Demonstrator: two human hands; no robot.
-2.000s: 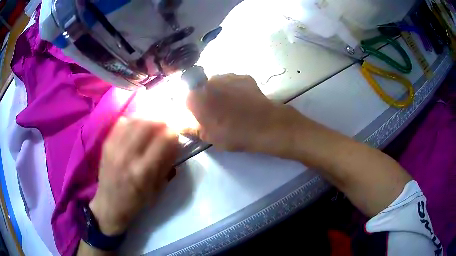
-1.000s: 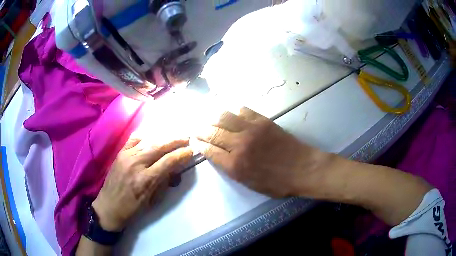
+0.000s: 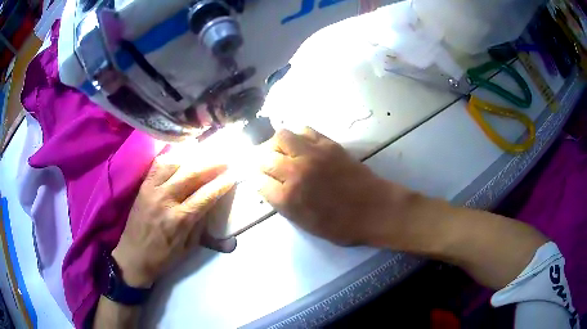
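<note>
The magenta fabric (image 3: 96,173) lies in folds left of the sewing machine head (image 3: 148,58) and passes under my left hand. A pale lilac fabric (image 3: 48,193) shows at its left edge. My left hand (image 3: 177,205), with a dark wristband, lies on the work in front of the machine head, fingers towards the glare. My right hand (image 3: 318,186) is curled just right of it, fingertips near the bright needle area. Glare hides the needle, the presser foot and what the fingertips touch, so I cannot tell whether either hand grips anything.
Scissors (image 3: 502,122) with green and yellow-orange handles lie at the right. A pale translucent heap (image 3: 444,32) is behind them. A thread end (image 3: 362,118) lies on the white bed. A ruler strip (image 3: 347,277) follows the curved front edge. More magenta fabric (image 3: 553,193) hangs at the lower right.
Since one second ago, my right hand has moved slightly up towards the machine head. My left hand has shifted slightly left and up. A dark rounded piece shows more clearly below my left fingers.
</note>
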